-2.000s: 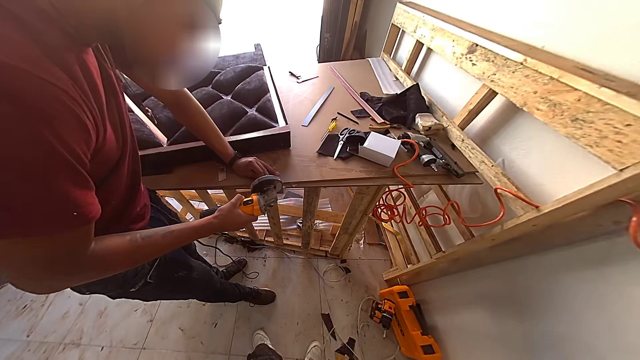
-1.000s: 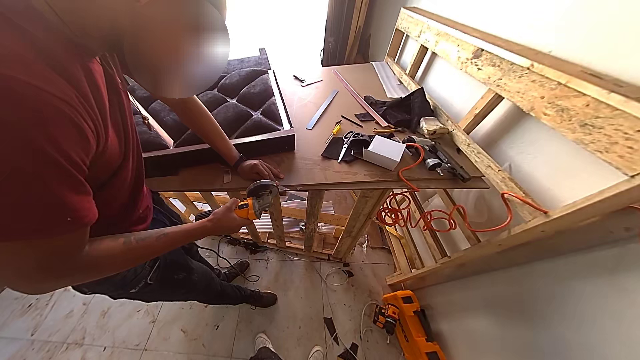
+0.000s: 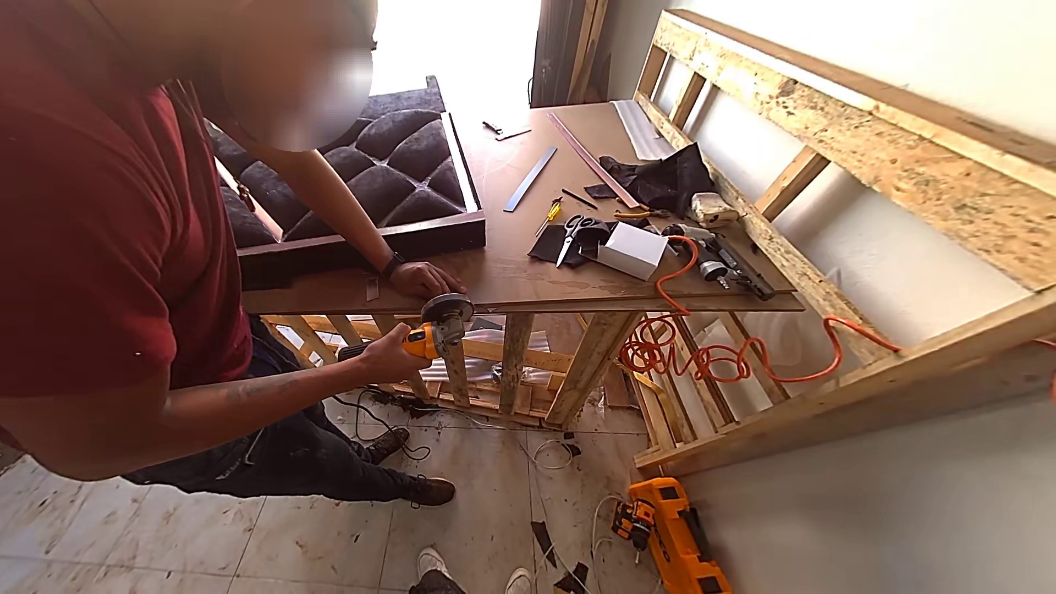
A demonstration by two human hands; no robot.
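Neither my left hand nor my right hand shows. A co-worker in a red shirt grips an orange angle grinder (image 3: pixel 425 340) in one hand, its disc (image 3: pixel 447 308) by the front edge of a brown board (image 3: pixel 528 280). The co-worker's other hand lies on the board beside the disc. A black tufted upholstered panel (image 3: pixel 388 165) rests on the board behind that hand. To the right are scissors (image 3: pixel 569 239), a yellow-handled screwdriver (image 3: pixel 551 213), a white box (image 3: pixel 634 250), a metal strip (image 3: pixel 530 179) and a pneumatic tool (image 3: pixel 714 256).
An orange coiled air hose (image 3: pixel 701 359) hangs off the board's right end. A wooden frame (image 3: pixel 825 124) leans on the wall at right. An orange case (image 3: pixel 681 544) and a drill (image 3: pixel 634 524) stand on the floor, where thin cables (image 3: pixel 553 454) and black scraps (image 3: pixel 543 540) lie.
The co-worker's grinder has shifted and tilted slightly near the board's edge. The co-worker's other hand stays on the board.
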